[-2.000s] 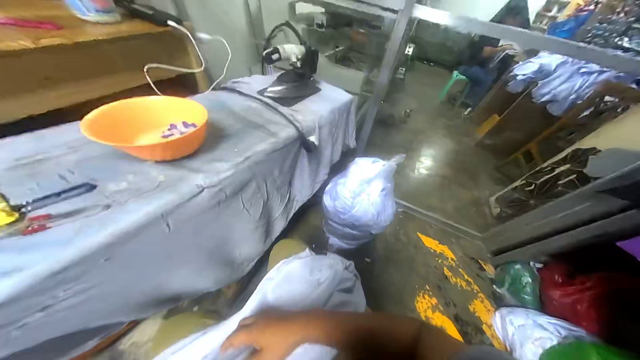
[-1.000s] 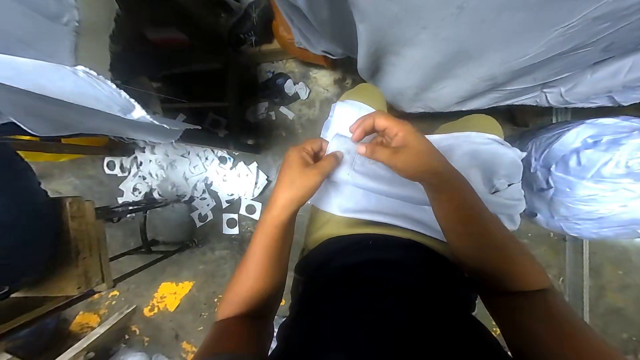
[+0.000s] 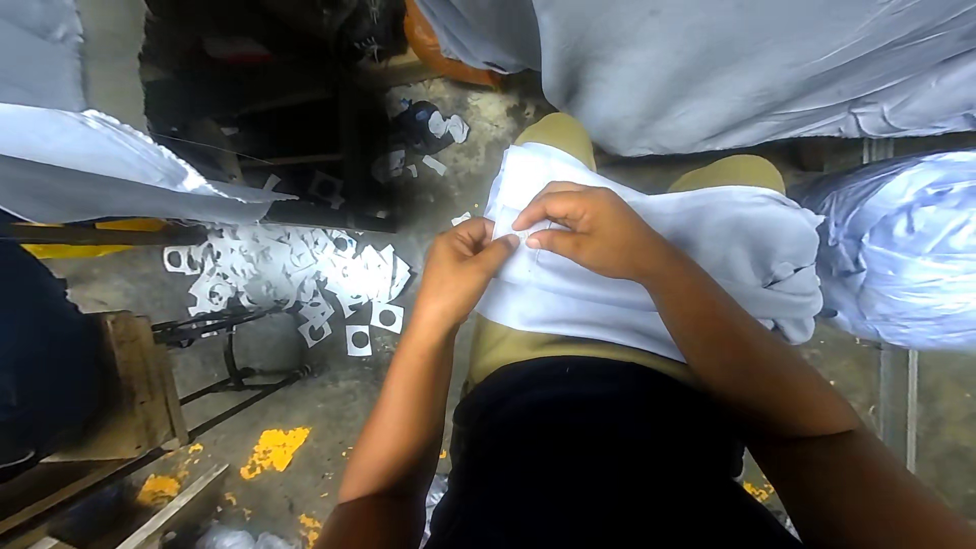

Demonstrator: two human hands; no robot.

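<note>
A white cloth garment or panel lies across my lap, bunched at its right end. Near its left end my left hand pinches the cloth between thumb and forefinger. My right hand has its thumb and fingertips on the same spot, close to my left thumb, with a small gap between its fingers. A flat, seamed layer of the cloth shows around the fingertips. Whether a small item is between the fingers cannot be told.
Grey cloth drapes over a table ahead. A wrapped white bundle stands at the right. Paper squares with round holes litter the floor at left, near a wooden seat. More cloth hangs at upper left. An orange bag or container is beyond.
The view has swung from the table down to my lap. Two seconds ago one hand rested on the white cloth; now both hands are at its left end, nearly as one second ago.
</note>
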